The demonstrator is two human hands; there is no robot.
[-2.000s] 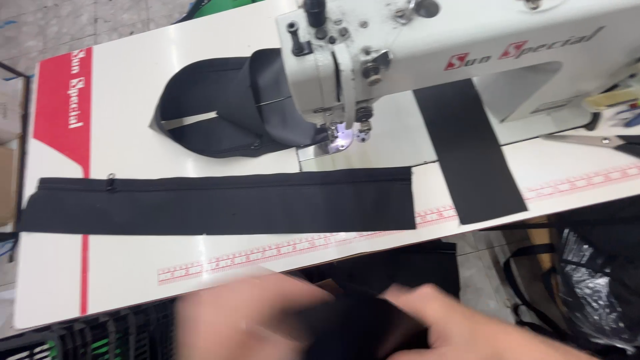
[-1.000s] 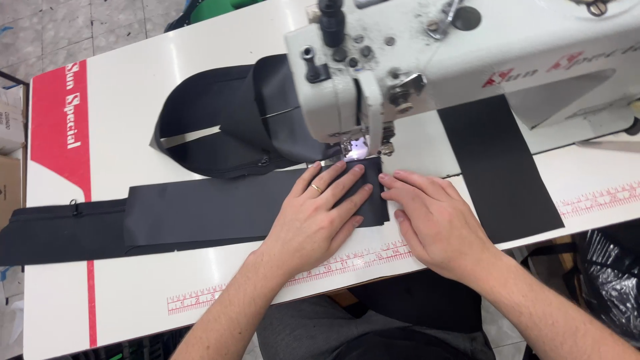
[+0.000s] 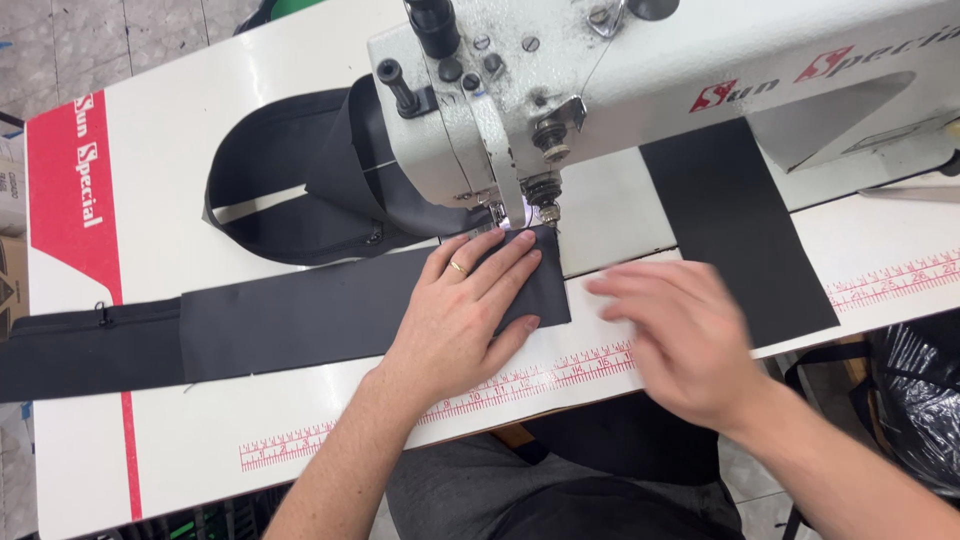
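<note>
My left hand (image 3: 472, 307) lies flat, a ring on one finger, on a dark fabric strip (image 3: 300, 322) by the lit needle area of a white sewing machine (image 3: 637, 67). The strip's right end reaches just past my fingertips, and its left part overlaps a black strip with a zipper (image 3: 90, 352). To the right, my right hand (image 3: 675, 330) is blurred, raised off the strip, its fingers loosely bent with nothing seen in them. A curved black fabric piece with a zipper (image 3: 262, 180) sits behind, partly hidden by the machine head.
A separate black fabric panel (image 3: 739, 232) lies across the white table (image 3: 187, 465) at the right, partly under the machine arm. Metal blades (image 3: 911, 193) show at the right edge. A red printed ruler (image 3: 525, 386) runs along the front edge. Black bags (image 3: 915, 405) are below right.
Two seconds ago both hands were blurred at the front edge. One second ago both were on or beside the strip at the needle; my right hand has since moved away to the right.
</note>
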